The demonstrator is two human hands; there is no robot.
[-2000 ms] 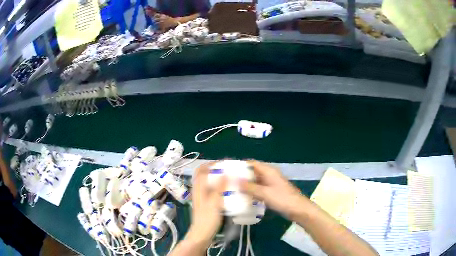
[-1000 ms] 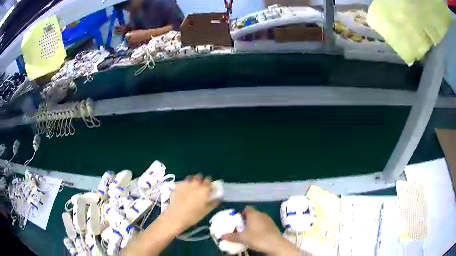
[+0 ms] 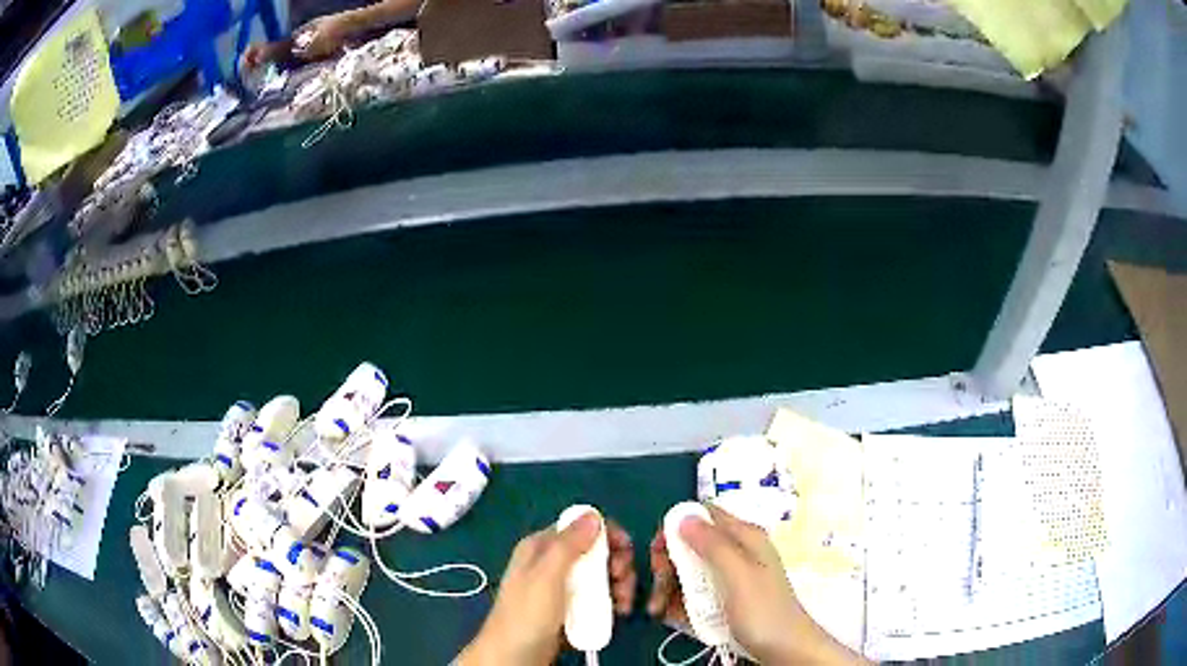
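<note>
My left hand (image 3: 553,586) holds a corded white piece (image 3: 590,588) upright, its cord hanging from the lower end. My right hand (image 3: 736,586) holds another white piece (image 3: 696,572) beside it, a small gap between them. Both show plain, narrow sides. A pile of corded white pieces with blue bands (image 3: 280,527) lies to the left of my hands, with a cord loop reaching toward my left hand. A round-looking white piece or group with blue marks (image 3: 742,474) lies just beyond my right hand, at the yellow paper's edge.
A yellow sheet (image 3: 818,507), a ruled form (image 3: 924,520) with a pen and a dotted sheet (image 3: 1061,481) lie at right. A grey rail (image 3: 625,435) runs beyond my hands; a post (image 3: 1048,234) stands right. Cord loops hang upper left. Another person's arm shows at the top.
The round-looking white item was set down by the yellow sheet. My hands parted from the earlier pieces and now hold one narrow piece each. The lone piece beyond the rail left view.
</note>
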